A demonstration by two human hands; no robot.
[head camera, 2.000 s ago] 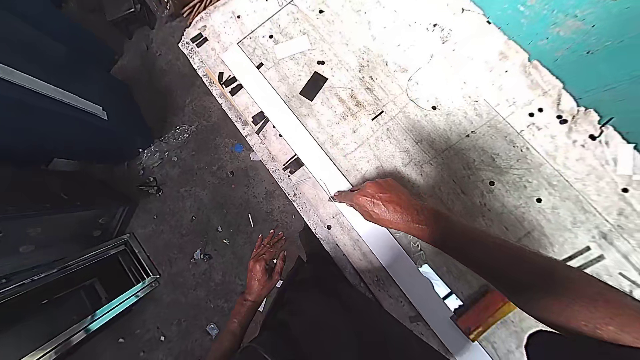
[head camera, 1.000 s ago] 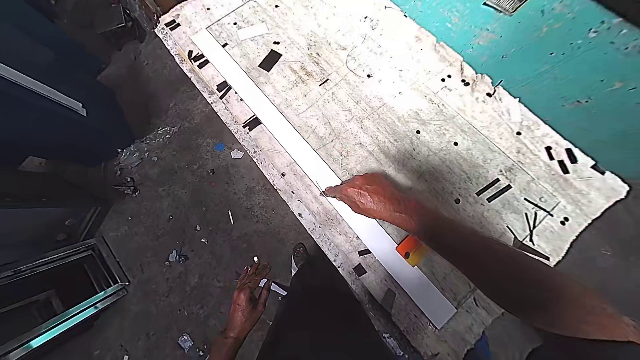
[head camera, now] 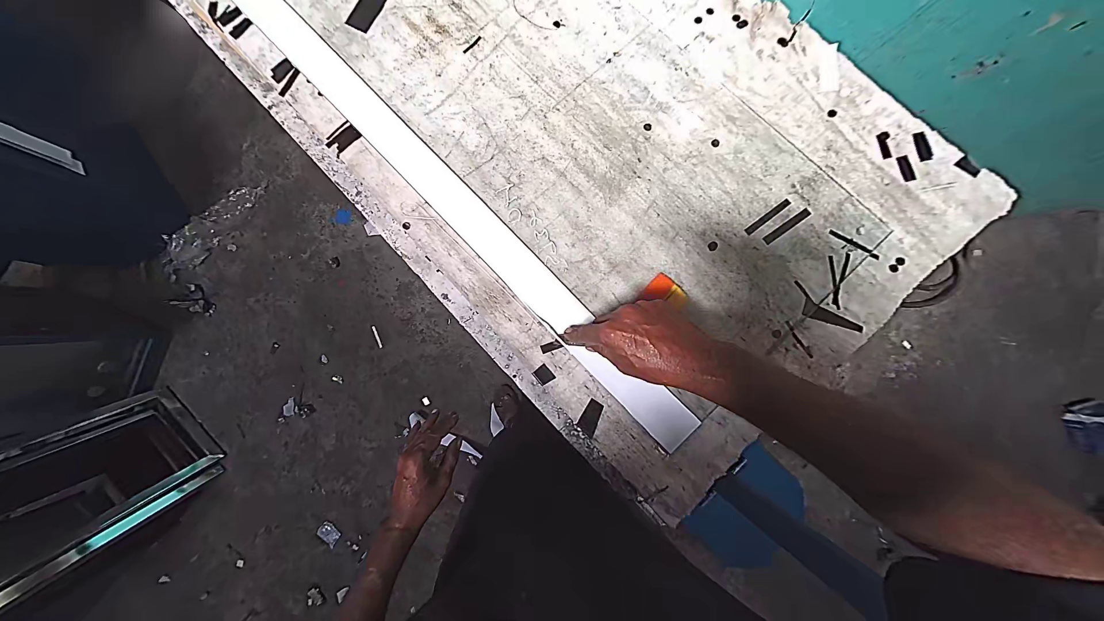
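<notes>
A long white flat strip [head camera: 466, 220] lies along the near edge of a worn, pale work table [head camera: 586, 129]. My right hand [head camera: 651, 345] rests on the strip near its lower end, fingertips at its left edge; whether the fingers grip it or only press on it cannot be told. An orange and yellow object [head camera: 662, 288] lies just beyond that hand, partly hidden by it. My left hand [head camera: 423, 474] hangs off the table above the floor, its fingers apart and nothing seen in it.
Short black strips [head camera: 780, 222] and small dark discs [head camera: 715, 143] are scattered over the table. A metal-edged frame [head camera: 147, 500] stands at the lower left. Scraps litter the concrete floor [head camera: 293, 328]. A teal surface [head camera: 983, 86] borders the table's far side.
My right hand has moved along the strip to near its lower end. The orange and yellow object, lower along the strip than that hand before, is now just beyond it. The view has shifted.
</notes>
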